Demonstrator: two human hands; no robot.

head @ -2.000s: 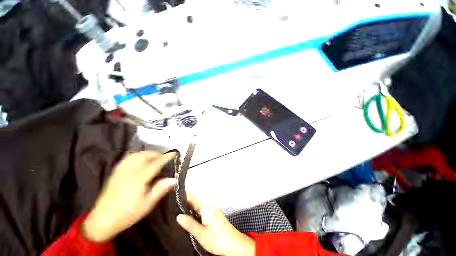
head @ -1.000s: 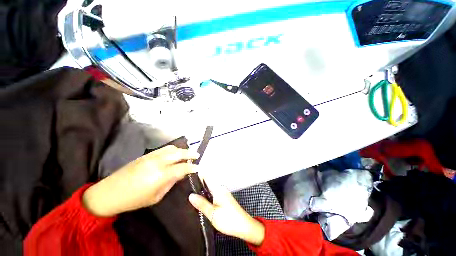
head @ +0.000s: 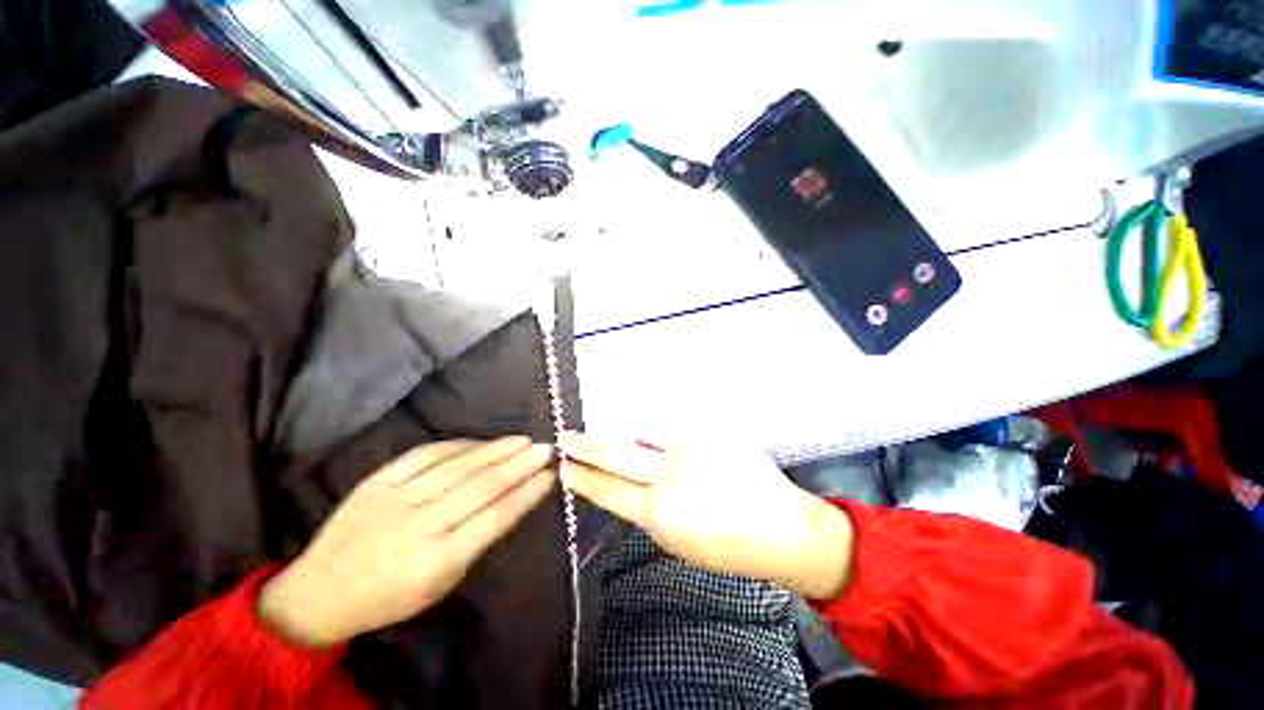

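Note:
The dark brown shell fabric [head: 180,319] spreads over the left of the table and my lap. A zipper tape [head: 562,375] with pale teeth lies along its right edge, its top end just below the presser foot area [head: 535,169]. My left hand [head: 430,520] lies flat on the brown fabric, fingertips at the teeth. My right hand [head: 707,506] touches the zipper from the right, fingertips meeting the left ones. Whether the fingers pinch the tape is hard to tell. A lighter grey fabric part shows above the brown edge.
A smartphone [head: 839,222] lies on the white table [head: 693,388], beside a thin blue-tipped black tool [head: 659,157]. Green and yellow scissors [head: 1157,271] hang at the table's right end. Checked cloth [head: 700,638] covers my lap. White and dark pieces are piled below right.
The view has moved closer to the needle area. The zipper now lies straight along the fabric edge. My right hand has moved up to meet my left at the teeth, and both hands are flatter.

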